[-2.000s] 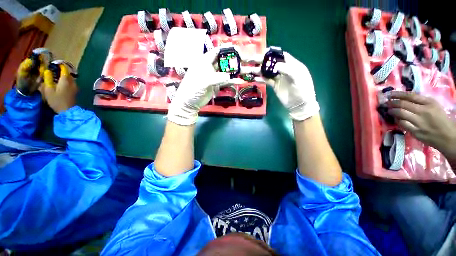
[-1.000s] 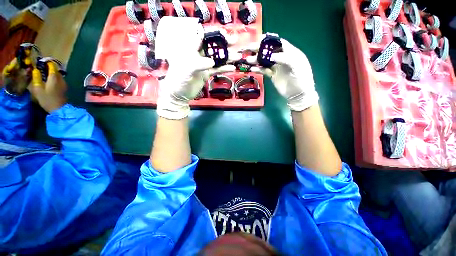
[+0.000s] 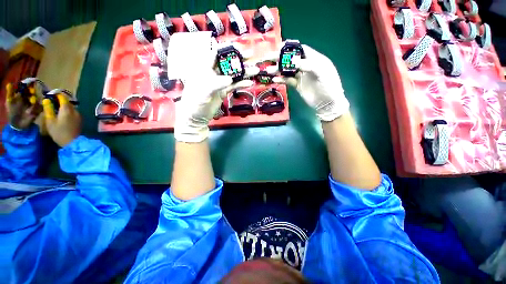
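Note:
My left hand [image 3: 201,102], in a white glove, holds a smartwatch [image 3: 230,62] above the tray. My right hand [image 3: 322,83], also in a white glove, holds a second smartwatch [image 3: 290,57] beside it. Both screens face me and are lit with a green-white picture. The pink foam tray [image 3: 123,72] lies behind and under my hands, with watches standing in its pockets. A white paper slip [image 3: 190,54] lies on the tray just beyond my left hand. Another watch in the tray [image 3: 263,77] shows between my hands with a small green light.
A second pink tray [image 3: 395,102] at the right holds several watches and shiny clear film [image 3: 471,122]. At the left, a person in blue sleeves [image 3: 91,166] and yellow-and-black gloves holds watches. A cardboard sheet [image 3: 69,52] lies at the far left. Green mat [image 3: 261,158] shows between the trays and me.
Both held screens have changed from rows of pinkish icons to a green-white picture. The bare hand seen at the right tray two seconds ago is gone. The view has shifted slightly.

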